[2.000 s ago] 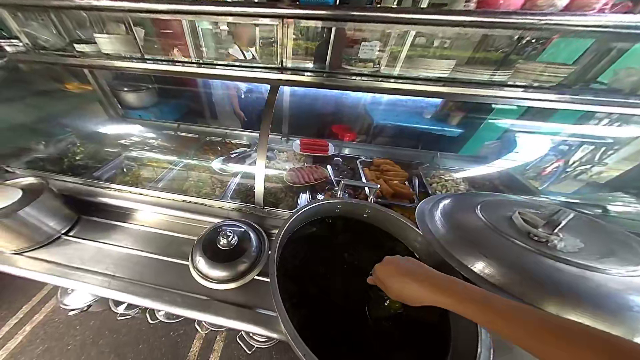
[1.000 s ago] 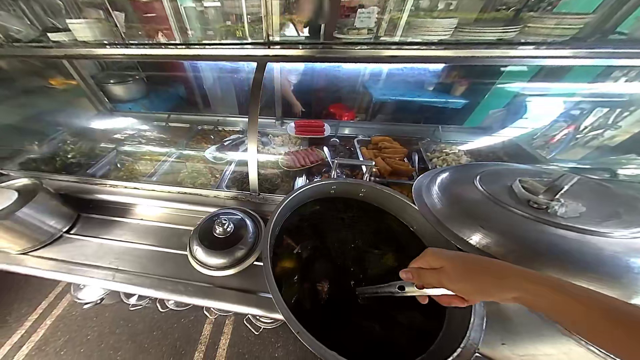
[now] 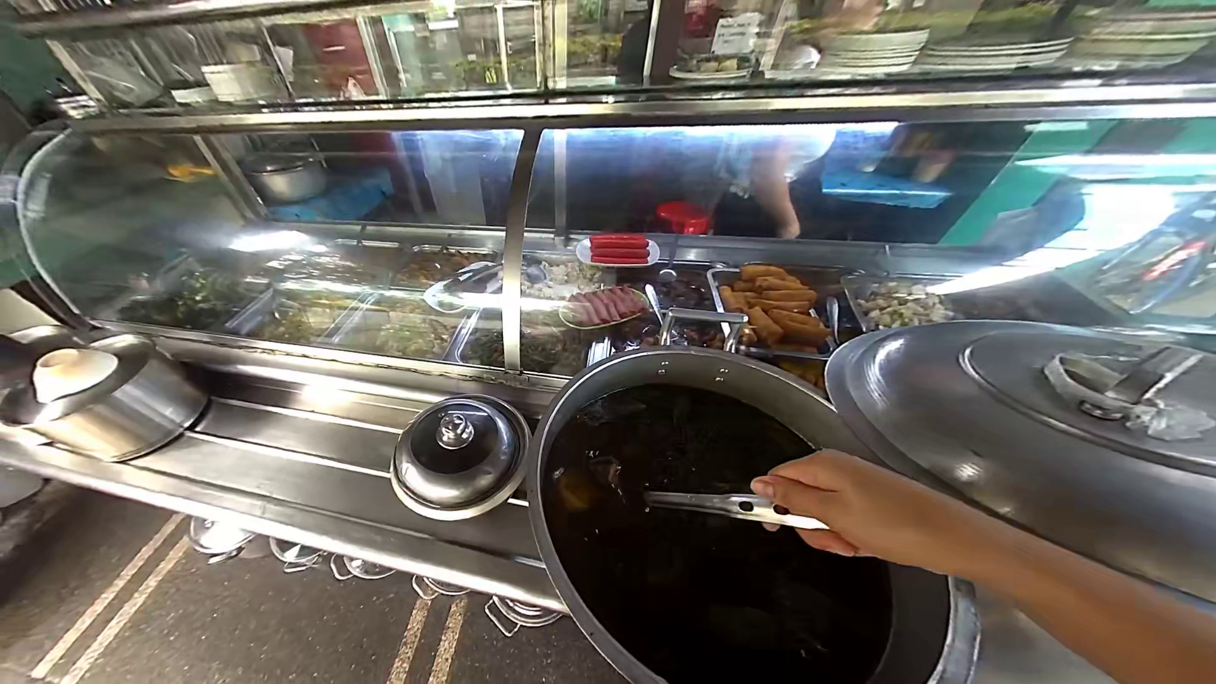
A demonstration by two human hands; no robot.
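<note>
Over a large metal pot (image 3: 560,532) of dark broth, my right hand (image 3: 836,499) grips the metal handle of a utensil (image 3: 708,503). The handle slants down to the left, and its far end is hidden under the dark liquid. Pale and yellowish pieces show at the surface left of it. A domed metal lid (image 3: 460,456) with a round knob sits on the steel ledge just left of the pot. A wide metal lid (image 3: 912,399) lies at the right, behind my forearm. My left hand is not visible.
Behind the pot, a glass display case (image 3: 518,237) holds trays of food, fried rolls (image 3: 774,304) and a plate of red sausages (image 3: 618,250). Another metal pot (image 3: 133,404) stands on the ledge at left. A person's arm (image 3: 774,190) shows behind the glass. Lids hang below the ledge.
The utensil's handle, hardly visible in the oldest frame, now shows further out of the broth. My right hand remains over the pot's right side. The person behind the glass has moved to the right.
</note>
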